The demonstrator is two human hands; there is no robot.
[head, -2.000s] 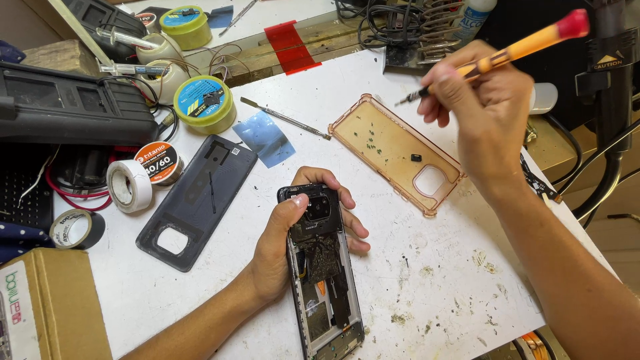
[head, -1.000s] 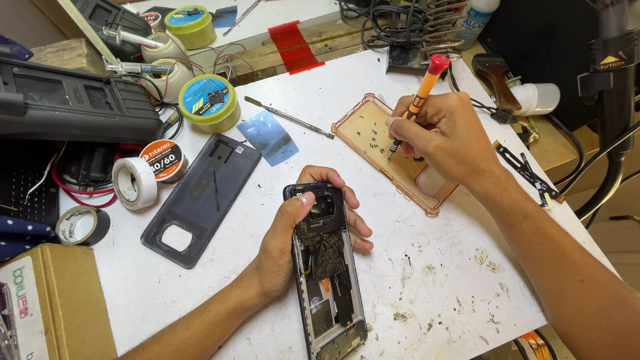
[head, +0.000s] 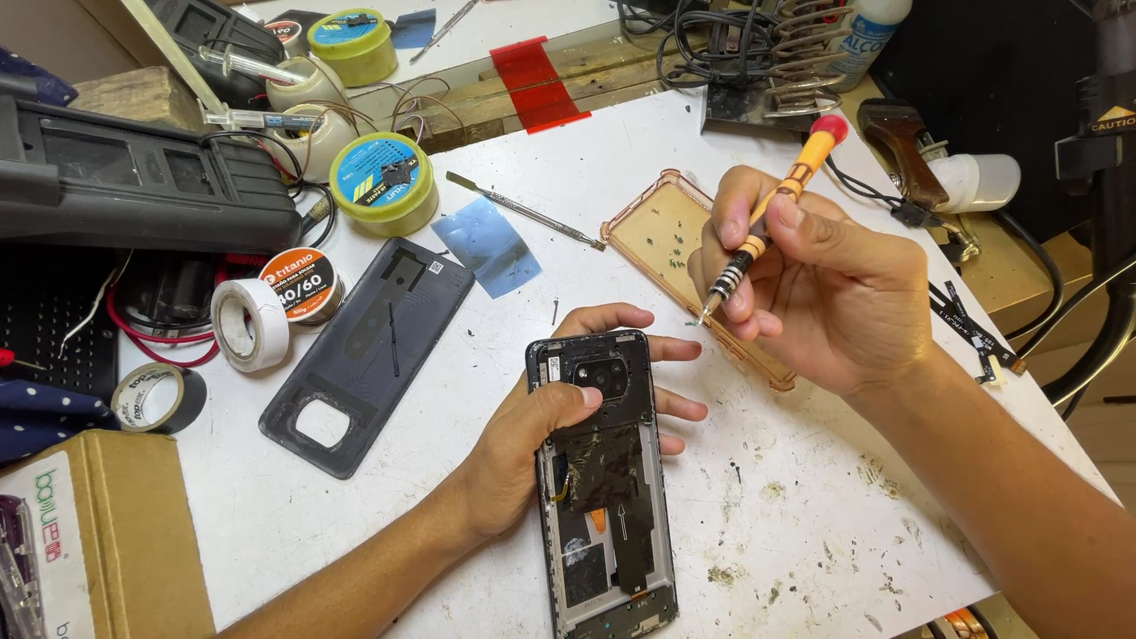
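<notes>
My left hand [head: 541, 426] holds an opened smartphone [head: 603, 497], its thumb beside the camera module [head: 602, 377] and its fingers behind and past the right edge. The phone's battery area and flex cable show. My right hand [head: 816, 266] grips a precision screwdriver [head: 772, 213] with an orange handle and red cap. Its tip points down-left, just outside the edge of a clear pinkish phone case [head: 652, 209], with a tiny screw-like piece at the tip. Small screws [head: 676, 240] lie inside the case, which my right hand partly hides. The detached back cover [head: 368, 355] lies left of the phone.
Around the back cover are a solder spool [head: 302, 284], white tape roll [head: 248, 324], round yellow-green tin [head: 384, 186], blue film [head: 488, 247] and metal spudger [head: 528, 211]. A cardboard box [head: 133, 532] sits lower left. Flex cables [head: 972, 333] lie at right, near a soldering iron stand [head: 799, 62].
My right hand has lifted the screwdriver from inside the case and moved its tip left, past the case edge. My left hand still holds the phone.
</notes>
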